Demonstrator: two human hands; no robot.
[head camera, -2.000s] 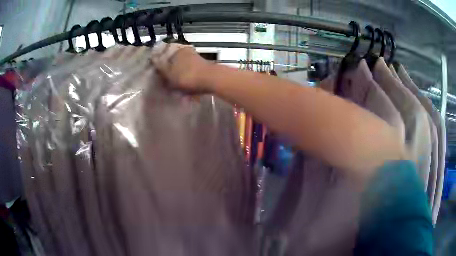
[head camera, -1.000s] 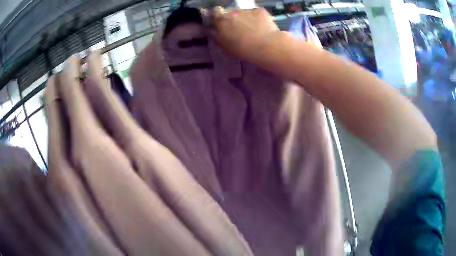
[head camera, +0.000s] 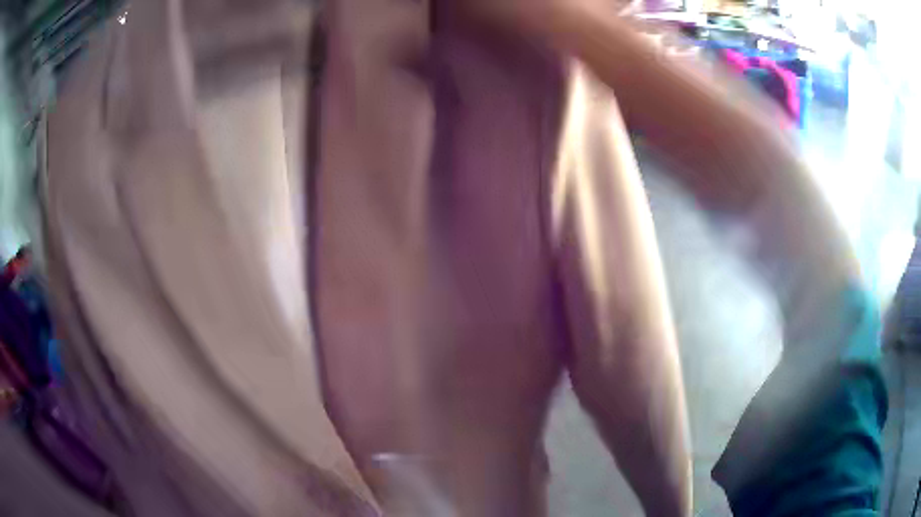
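A mauve jacket (head camera: 485, 273) hangs close in front of me, blurred, with one sleeve down its right side. Its collar and hanger are above the picture. My right forearm, with a teal sleeve, reaches from the lower right up to the top edge by the jacket; my right hand is cut off, so its grip is hidden. More beige jackets (head camera: 192, 273) hang side by side to the left. My left hand is not in view.
Grey floor (head camera: 697, 303) shows right of the jacket. Blurred dark, blue and pink items (head camera: 773, 86) are at the upper right. Red and purple pieces (head camera: 50, 424) hang at the lower left.
The view has tilted down. The collar, neck label and my right hand have left the top of the picture. The jacket in front still hangs beside the others, with my arm reaching toward its top.
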